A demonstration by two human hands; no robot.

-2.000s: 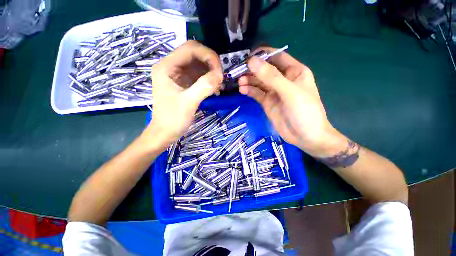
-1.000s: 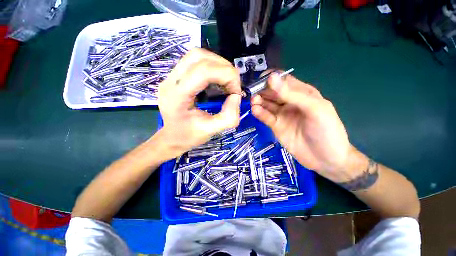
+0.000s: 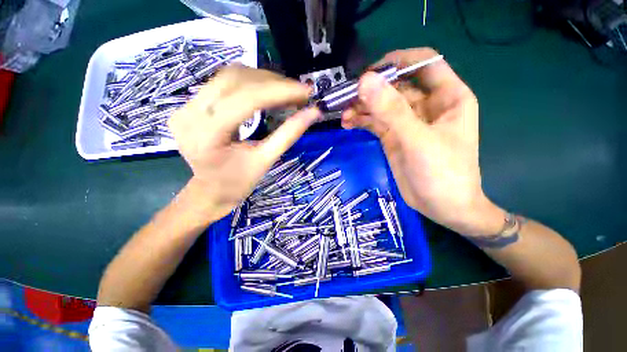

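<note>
My right hand (image 3: 430, 130) holds a silver metal cylinder (image 3: 342, 95) between thumb and fingers, its thin rod pointing up and right. My left hand (image 3: 227, 130) is slightly blurred. Its thumb and index fingertips are apart, beside the cylinder's dark near end; whether they touch it I cannot tell. Both hands are above the far edge of the blue tray (image 3: 221, 271), which holds many loose cylinders (image 3: 302, 230). The silver fixture (image 3: 322, 79) of the black machine (image 3: 283, 34) is just behind the held cylinder and partly hidden.
A white tray (image 3: 89, 117) heaped with similar cylinders stands at the left, partly behind my left hand. A small round white-faced object (image 3: 250, 125) shows beside that hand. Clear plastic (image 3: 45, 31) lies far left. Dark items and cables (image 3: 597, 24) lie far right.
My left thumb and index finger, earlier closed together at the cylinder's near end, have spread, and the hand has moved left. My right hand still holds the cylinder, and more of it shows.
</note>
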